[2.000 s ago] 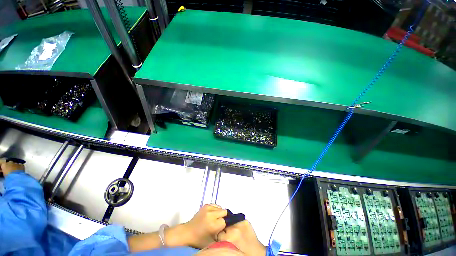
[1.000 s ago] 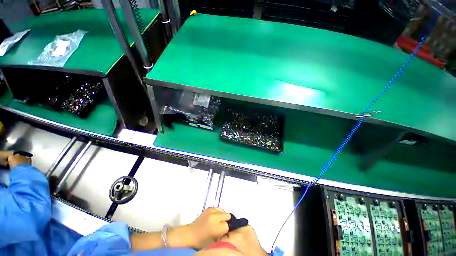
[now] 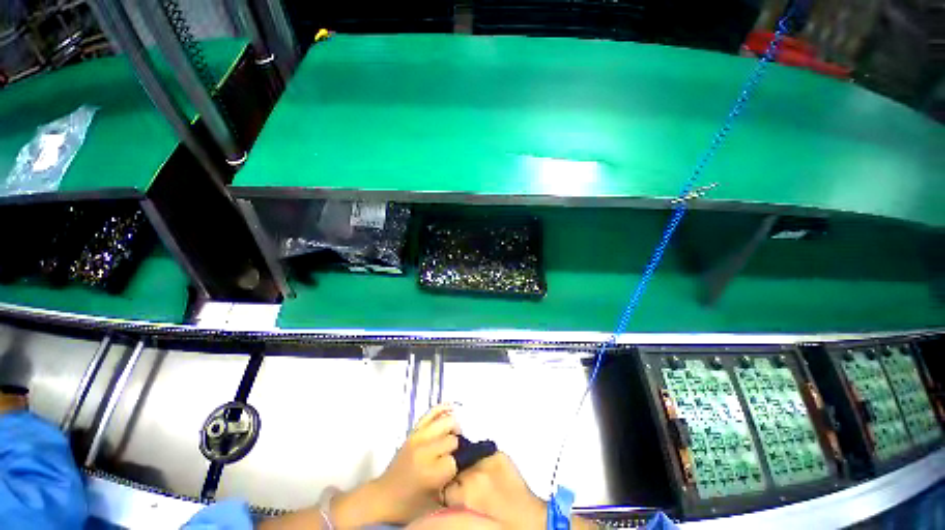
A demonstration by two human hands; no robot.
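My left hand [image 3: 417, 466] is at the bottom centre, fingers curled, close against my right hand. My right hand [image 3: 495, 489] is beside it, cut off by the lower edge, with a light blue wrist strap [image 3: 561, 508] at the wrist. Black finger cots [image 3: 474, 452] show between the two hands. Whether the fingers hold anything is hidden. Both hands are above the bright metal pan [image 3: 321, 414] of the conveyor. To the right, a black carrier [image 3: 651, 414] holds two green circuit board panels [image 3: 711, 424].
Shiny cross rods [image 3: 436, 381] and a black handwheel [image 3: 229, 432] span the pan. A second carrier [image 3: 886, 399] is at far right. A component tray [image 3: 482, 257] and bags [image 3: 358, 233] sit under the green shelf [image 3: 580, 119]. A blue cord [image 3: 648, 271] hangs. Another person's blue sleeve [image 3: 36, 471] is left.
The view has tilted and shifted, so the shelves and carriers appear further left. My left fingers have lifted slightly from the black cots. The other person's hand is now mostly out of view.
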